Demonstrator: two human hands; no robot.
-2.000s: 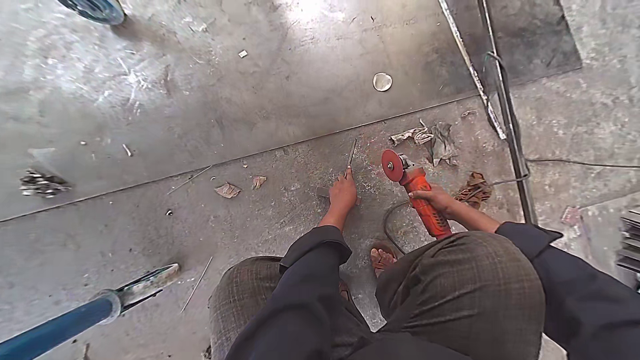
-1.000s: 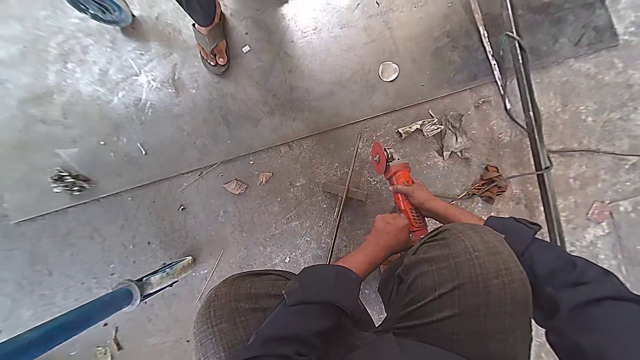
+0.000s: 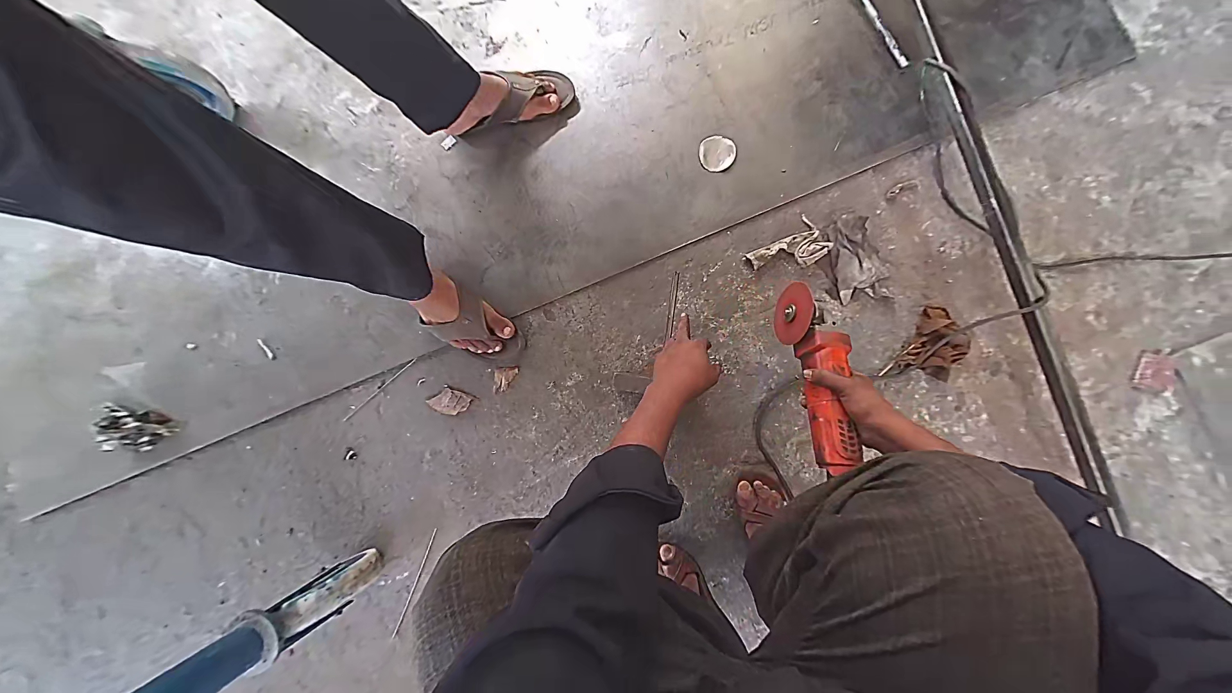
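Observation:
My right hand (image 3: 861,404) grips the orange body of an angle grinder (image 3: 833,409) beside my right knee. The grinder's red disc (image 3: 793,313) points up and away from me, and its cord curves down near my foot. My left hand (image 3: 685,371) is low over the floor, left of the grinder, with the index finger stretched forward. Thin metal rods (image 3: 673,300) show just beyond that fingertip; the hand hides the rest, and whether it holds them cannot be told. A small flat bar (image 3: 630,382) lies partly behind this hand.
Another person's sandalled feet (image 3: 481,327) stand at the upper left, by the edge of a metal sheet (image 3: 616,192). Crumpled rags (image 3: 852,258) and a brown cloth (image 3: 932,342) lie beyond the grinder. A long metal bar (image 3: 1020,250) with a cable around it runs down the right. A blue pole (image 3: 217,659) is lower left.
My left hand has left the grinder, which it touched one second ago, and moved forward and left over the rods. The other person has come further into view at the upper left.

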